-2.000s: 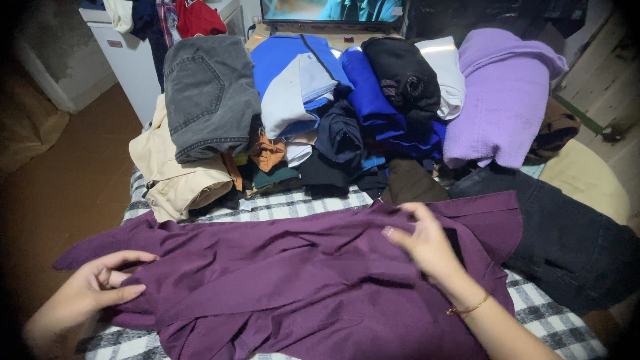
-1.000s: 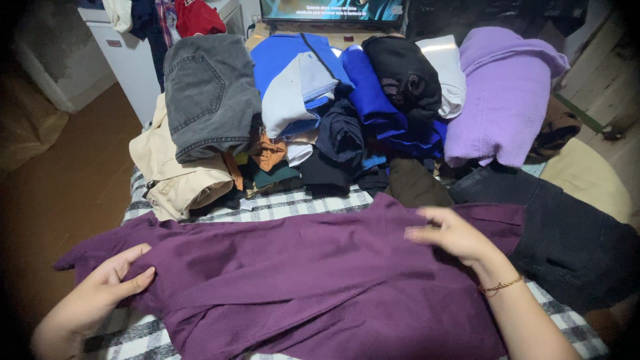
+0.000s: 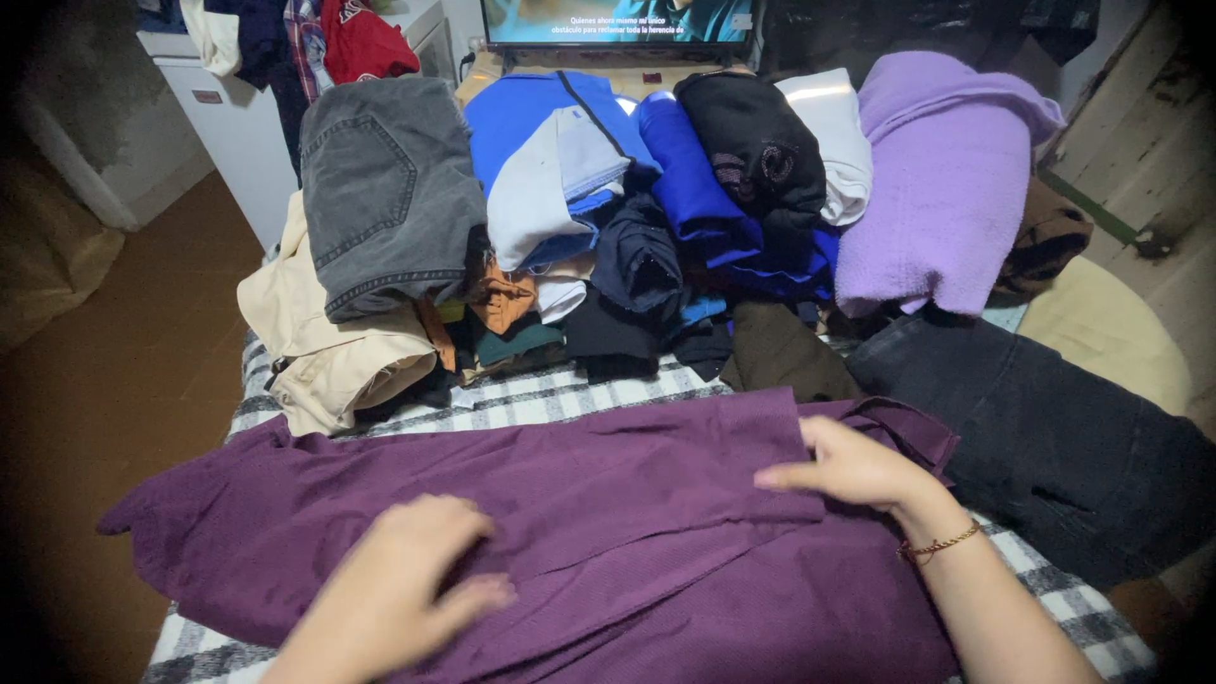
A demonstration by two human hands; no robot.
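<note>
A purple garment point(image 3: 570, 532) lies spread over a black-and-white checked cloth point(image 3: 204, 646), its lower edge out of view. Over its left half is my left hand point(image 3: 418, 560), blurred, fingers apart and holding nothing. My right hand point(image 3: 841, 461), with a bracelet on the wrist, pinches the edge of a flap of the garment near its upper right corner; the fingers behind the cloth are hidden. Just beyond the garment stand heaps of clothes, among them grey jeans point(image 3: 389, 190), beige trousers point(image 3: 351, 375) and a blue and white garment point(image 3: 551, 161).
At the back right lie a black garment point(image 3: 755, 142), a white one point(image 3: 831, 142) and a lilac fleecy cloth point(image 3: 940, 180). Dark trousers point(image 3: 1054, 446) touch the right side. A screen point(image 3: 617, 21) stands behind; a white cabinet point(image 3: 223, 123) bears hanging clothes at the back left.
My left hand has moved right, from the garment's left end to over its left half, and let go of the cloth. By my right hand, a flap of the purple cloth now lies straighter.
</note>
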